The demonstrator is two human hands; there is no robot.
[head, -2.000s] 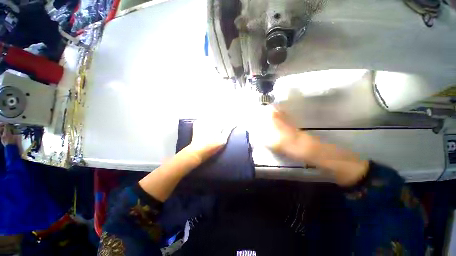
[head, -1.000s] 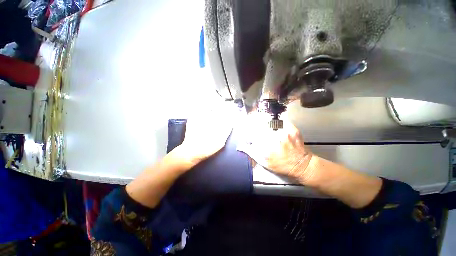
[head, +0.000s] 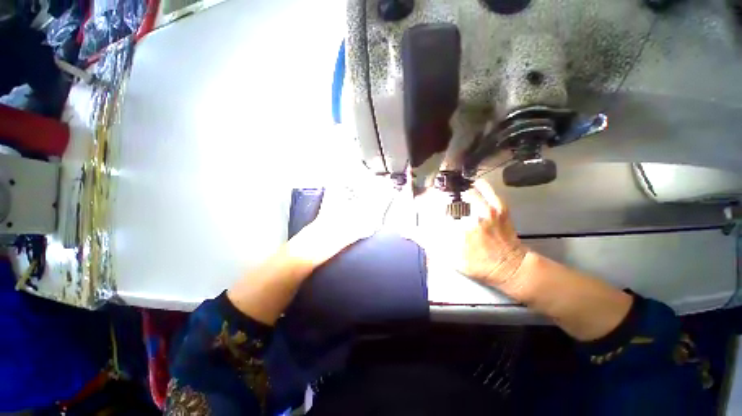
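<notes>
The navy garment panel (head: pixel 366 280) lies under my hands at the table's front edge and hangs towards my lap; a corner of it shows left of my left hand. My left hand (head: pixel 329 227) presses flat on the cloth, its fingers washed out by glare. My right hand (head: pixel 480 240) is at the cloth's right edge beside the needle area, fingers partly behind the knurled screw and lost in glare. The machine head (head: pixel 521 65) stands above, with the dark tension knob (head: pixel 529 171). The needle and presser foot are hidden by the glare.
White machine table (head: pixel 187 162) around the work. Gold and silver strips (head: pixel 99 179) run along its left edge. A red cylinder (head: pixel 32 132) and part of a neighbouring machine (head: pixel 28 195) are at far left. Blue cloth (head: pixel 41 349) is at lower left. The metal bed (head: pixel 586 215) lies right of the needle.
The view has moved closer to the machine head since the earliest frame. My right hand has come in beside the needle. The cloth's visible front part looks wider between my hands.
</notes>
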